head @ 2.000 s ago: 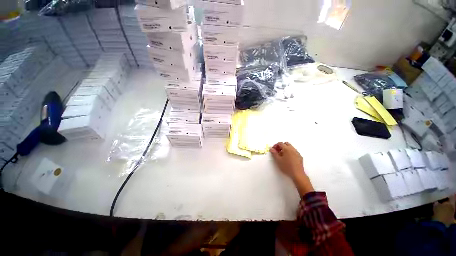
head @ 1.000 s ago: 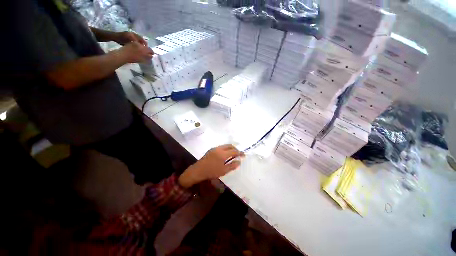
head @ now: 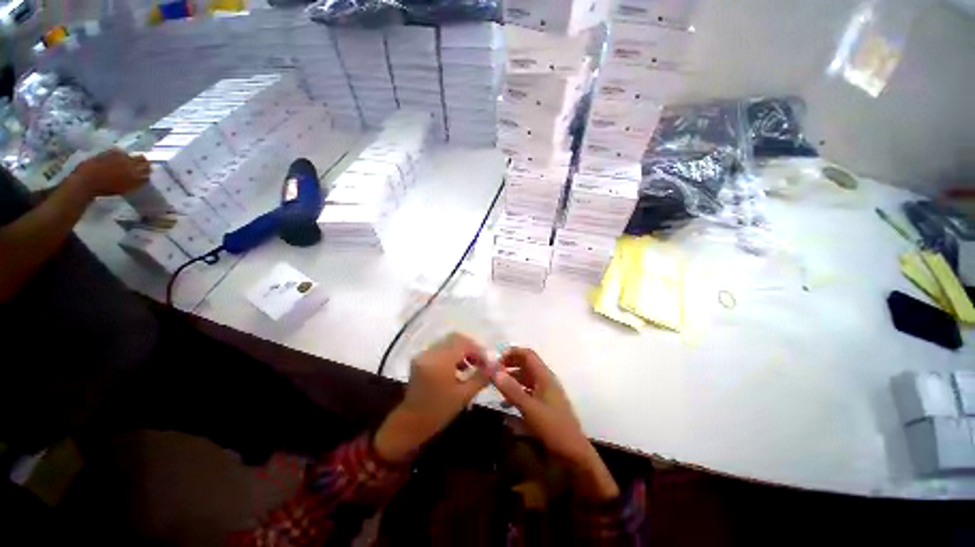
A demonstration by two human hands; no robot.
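Observation:
My left hand (head: pixel 436 387) and my right hand (head: pixel 540 404) are close together over the table's front edge. Their fingertips meet around a small whitish item (head: pixel 486 369), too small and blurred to name. A clear poly bag (head: pixel 460 324) lies on the table just behind the hands, partly hidden by them. A white box with a gold dot (head: pixel 284 291) lies to the left. Two towers of white boxes (head: pixel 527 192) stand behind the hands, with yellow sheets (head: pixel 641 283) at their right foot.
A blue heat gun (head: pixel 280 216) lies left, beside a row of white boxes (head: pixel 371 182). A black cord (head: pixel 454 272) crosses the table. Bagged black cables (head: pixel 695 160) lie behind the towers. A black phone-like rectangle (head: pixel 924 319) and white boxes (head: pixel 935 422) are at right. Another person's hand (head: pixel 112 173) is at far left.
The view has swung back to the right. My right hand has come into view and met my left hand, which was alone near the cord and bag one second ago.

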